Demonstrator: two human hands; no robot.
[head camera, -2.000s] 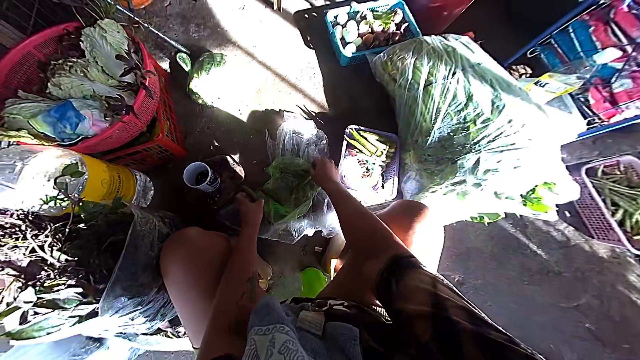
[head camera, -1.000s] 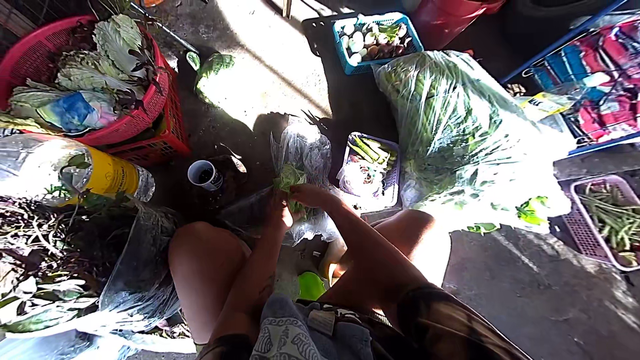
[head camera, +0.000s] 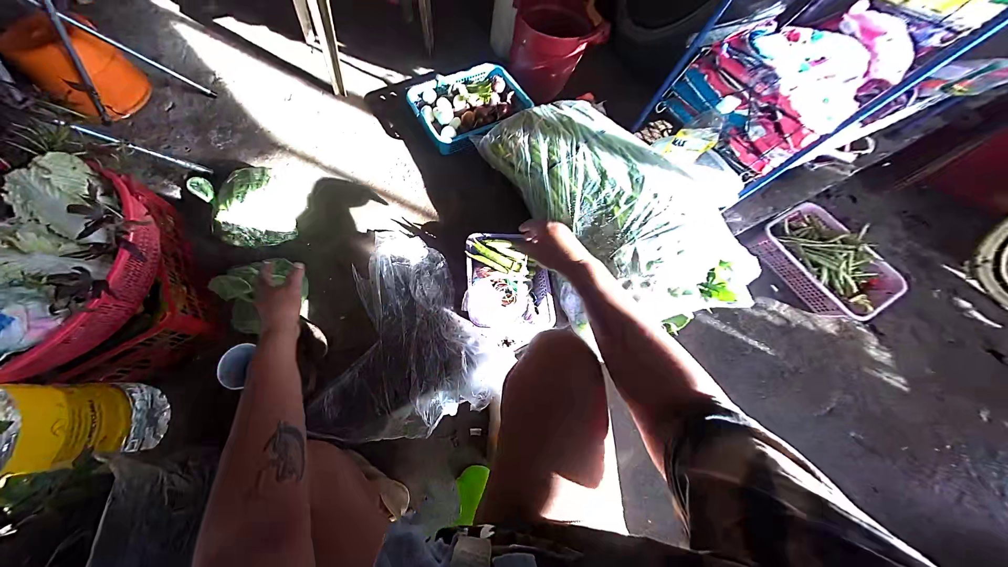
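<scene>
My left hand (head camera: 279, 295) is stretched forward on the left, over a bundle of green leaves (head camera: 236, 285) that it touches or holds. My right hand (head camera: 551, 242) reaches to the upper right corner of a small pale plastic basket (head camera: 549, 303) with long green vegetables (head camera: 496, 256) and a light bundle in it; whether the fingers touch it is unclear. Between the hands a crumpled clear plastic bag (head camera: 409, 315) lies on the ground. A large clear bag full of leafy greens (head camera: 583, 173) rests just beyond my right hand.
A red basket (head camera: 130, 260) of leaves stands left, above a yellow-labelled bottle (head camera: 71, 425). A cup (head camera: 234, 366) and a round green vegetable (head camera: 252, 206) are near my left arm. Farther off are a blue basket (head camera: 449, 142), a red bucket (head camera: 551, 47) and a basket of green pods (head camera: 827, 264).
My hands were together over the clear bag with greens between them; they have moved apart, the left toward the left and forward, the right toward the small basket.
</scene>
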